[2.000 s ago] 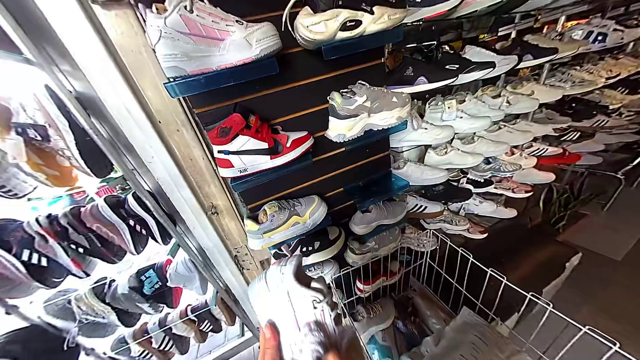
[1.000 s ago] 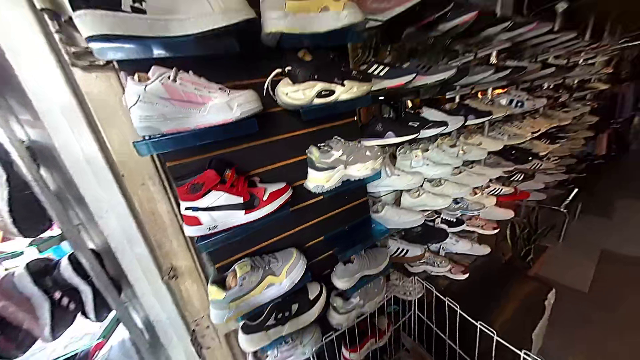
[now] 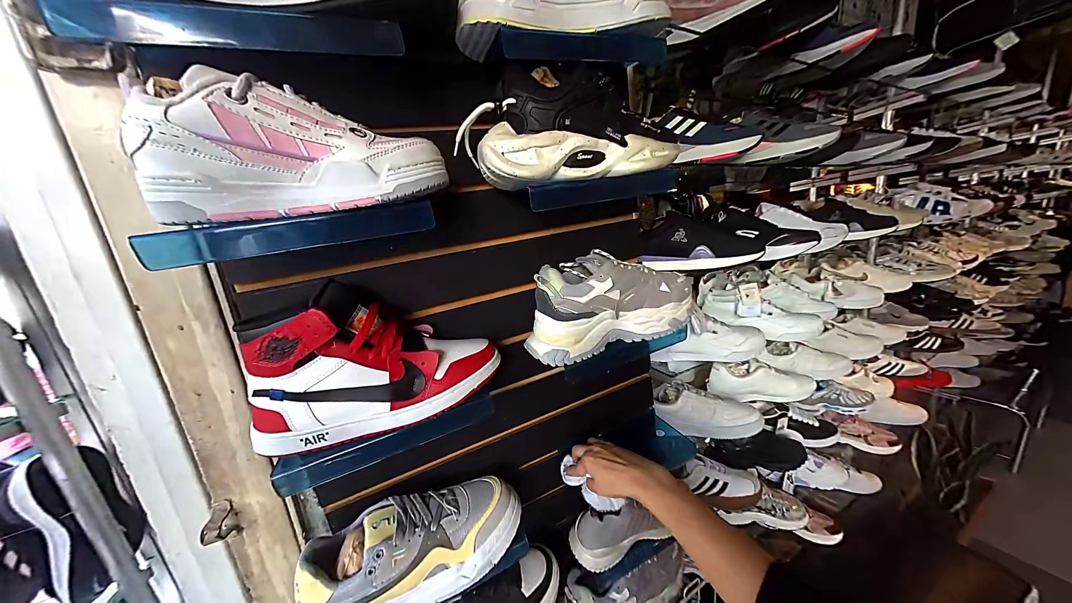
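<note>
My right hand [image 3: 615, 471] reaches in from the lower right, its fingers closed on a crumpled white cloth [image 3: 596, 494]. The cloth is by a blue plastic shoe shelf [image 3: 649, 437] with no shoe seen on it. Just below the hand sits a grey sneaker [image 3: 615, 536]. Up and left of the hand is a red, white and black high-top sneaker [image 3: 368, 381] on its own shelf, and above is a grey chunky-soled sneaker [image 3: 611, 306]. A grey and yellow sneaker [image 3: 419, 544] stands at lower left. My left hand is out of view.
A white and pink sneaker [image 3: 285, 151] and a black and cream sneaker [image 3: 578, 138] fill upper shelves on the dark slatted wall. Rows of shoes [image 3: 804, 352] run off to the right. A pale post [image 3: 159, 335] borders the left, and a potted plant [image 3: 950, 456] stands at right.
Two seconds ago a hand held a white shoe low in the view; now my right hand is at the blue shelf with a cloth. The view has moved closer to the shelves.
</note>
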